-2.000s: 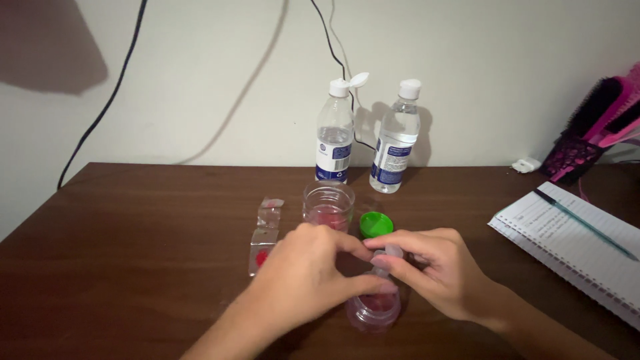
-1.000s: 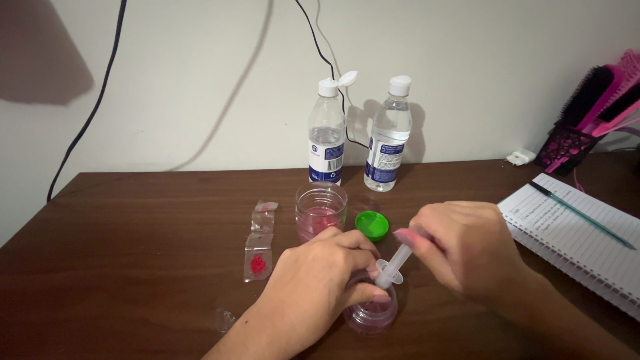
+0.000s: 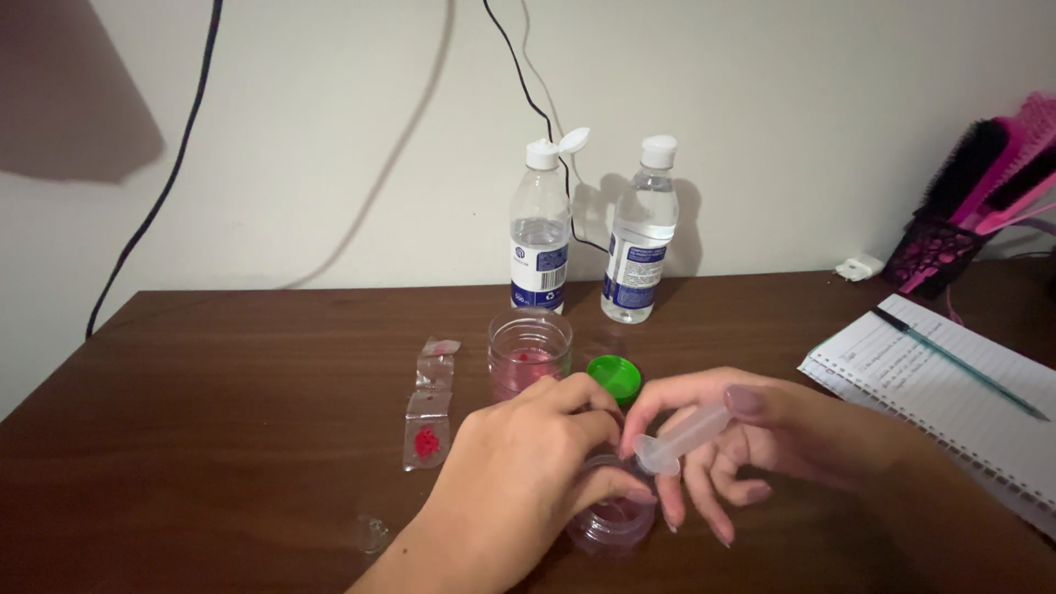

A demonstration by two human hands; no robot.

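My right hand [image 3: 742,445] has its thumb on the end of the plunger of a translucent plastic syringe [image 3: 689,433], which tilts down to the left. My left hand [image 3: 549,462] is curled at the syringe's lower end, over a small clear jar [image 3: 612,524]; its fingers hide the syringe's tip, and whether they grip it or the jar I cannot tell. Behind my left hand stands a larger clear jar [image 3: 530,346] with pink liquid. A green lid [image 3: 615,378] lies beside it. To the left lie small clear plastic packets [image 3: 427,429], one with something red inside.
Two clear plastic bottles [image 3: 538,206] [image 3: 642,239] stand near the wall, the left one with its flip cap up. At the right lie a spiral notebook [image 3: 924,363] and a pen [image 3: 961,359]. Behind are a white plug [image 3: 859,266] and a mesh holder [image 3: 936,252] with hairbrushes.
My right hand has gone from closed around the plunger to spread fingers with the thumb on its end. The syringe, mostly hidden two seconds ago, now shows at a slant.
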